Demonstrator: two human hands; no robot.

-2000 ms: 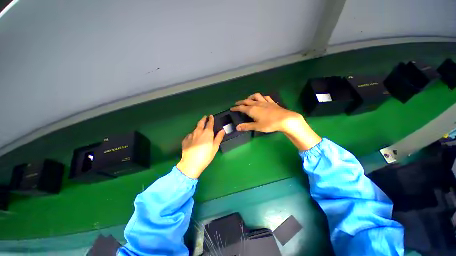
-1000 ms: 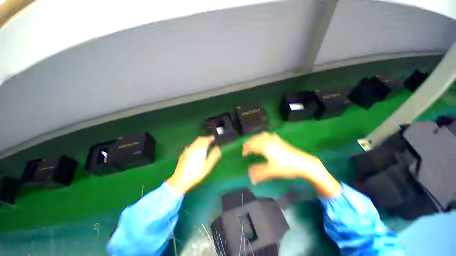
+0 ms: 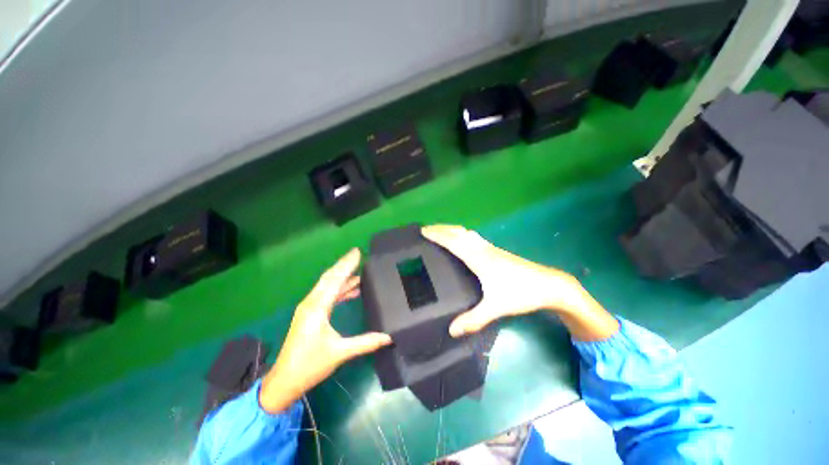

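Note:
A dark grey insert card [image 3: 391,300] with a rectangular window is between my hands above the near bench edge, its side flaps bent down. My right hand [image 3: 504,286] grips its right side, thumb on the lower face. My left hand [image 3: 318,336] is at its left side, thumb tip touching the lower left edge. More dark card shows beneath the insert. Beyond it on the belt, an open black box base [image 3: 345,207] with a windowed insert and something pale inside stands beside its gold-lettered lid [image 3: 398,159].
The green belt [image 3: 273,259] carries more black boxes left and right. A large uneven stack of blanks [image 3: 773,163] lies right, by a white post [image 3: 718,82]. Loose dark cards [image 3: 234,363] lie left of my left wrist. Thin pale strands rise at the near edge.
My hands have moved from the box on the belt back to the bench and taken hold of an insert card. Its flaps, flat a second ago, are now bent down.

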